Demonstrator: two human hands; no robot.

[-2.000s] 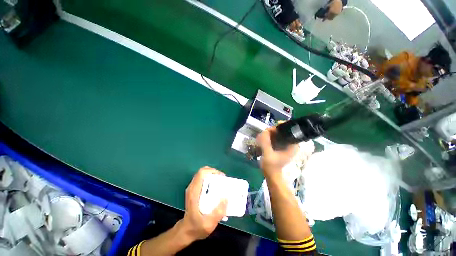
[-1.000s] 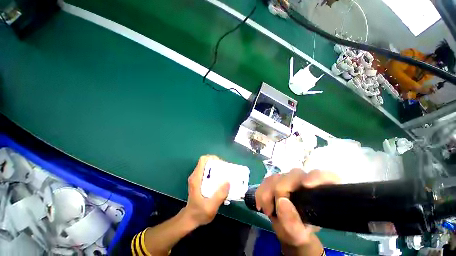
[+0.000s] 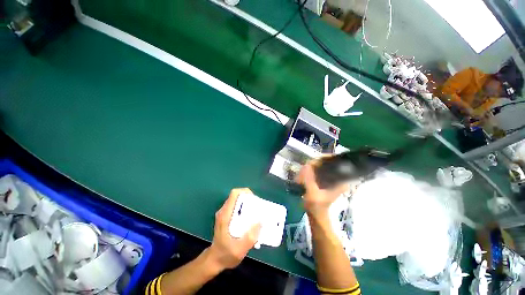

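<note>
My left hand (image 3: 231, 233) holds a white rounded-square device housing (image 3: 266, 219) over the near edge of the bench, its closed back with small dark slots facing up. My right hand (image 3: 316, 187) grips the black electric screwdriver (image 3: 357, 167), which is blurred and tilted. The screwdriver's front end is at the front of the grey-silver screw feeder (image 3: 315, 123); its tip cannot be made out behind my fingers.
Translucent white frames (image 3: 302, 242) and a large clear bag of white parts (image 3: 403, 219) lie right of the feeder. A white unit with arms (image 3: 339, 101) stands on the green belt. A blue crate (image 3: 138, 236) is below left. A person in orange (image 3: 472, 89) sits across.
My right hand and the screwdriver have moved from beside the housing back up to the feeder's front. My left hand still holds the housing, slightly lower. The white unit on the belt has shifted slightly left.
</note>
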